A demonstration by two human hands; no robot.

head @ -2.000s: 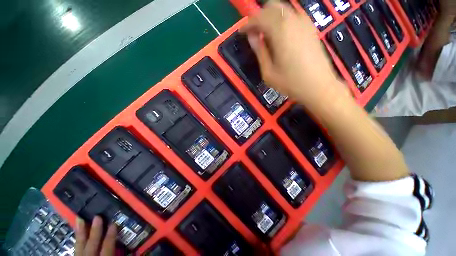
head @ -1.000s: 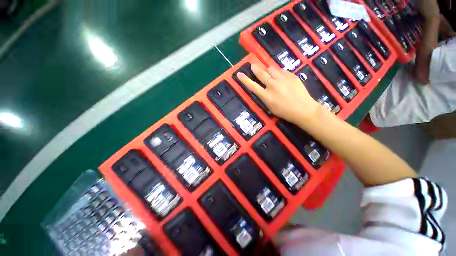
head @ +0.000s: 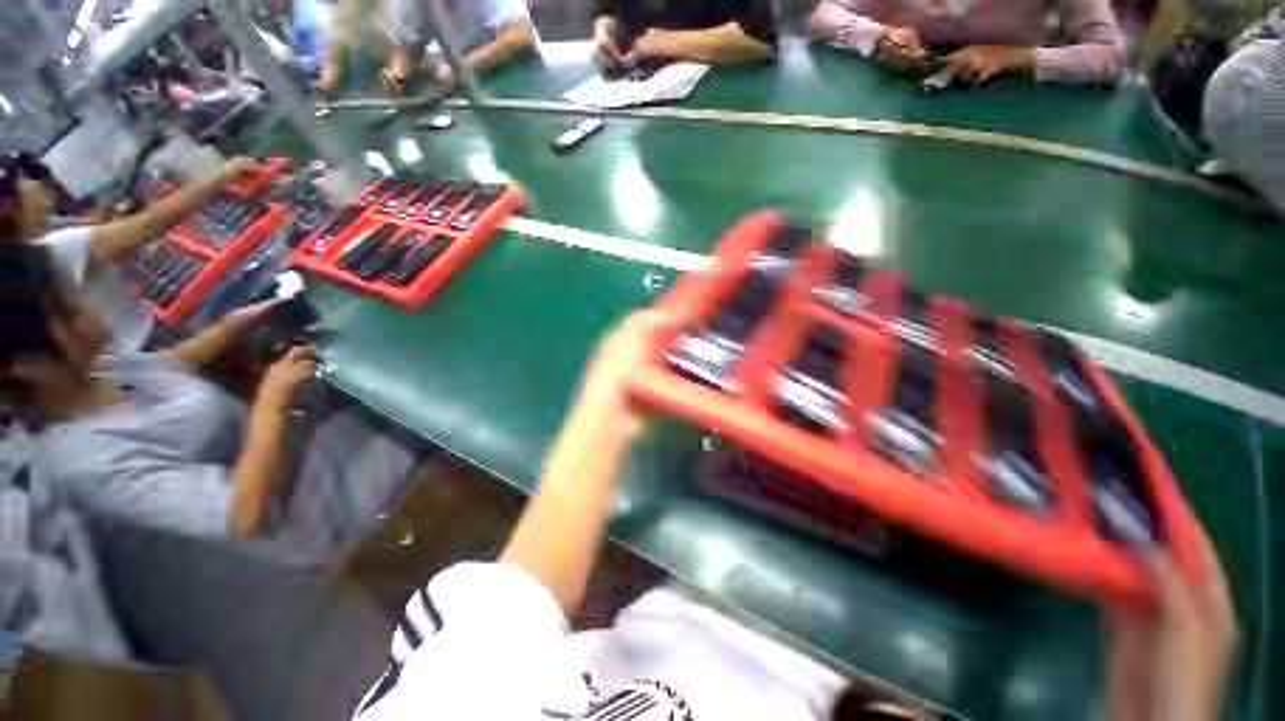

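A red pocket tray [head: 902,479] is held up over the green bench in front of me, tilted and slightly blurred. Black phones [head: 1099,437] lie in its pockets in two rows. My left hand [head: 630,369] grips the tray's left end. My right hand [head: 1181,627] holds its right end and is blurred, low at the right. The fingers under the tray are hidden. The phones' small camera details are too blurred to tell.
Another red tray of phones [head: 409,282] lies on the green bench [head: 564,183] at the left. A further tray [head: 162,310] is beside a seated person [head: 134,437]. More people sit across the bench, with white sheets [head: 641,85] before one.
The view has swung up to show the whole bench. My hand is no longer over a phone; both hands now hold a tray raised off the bench.
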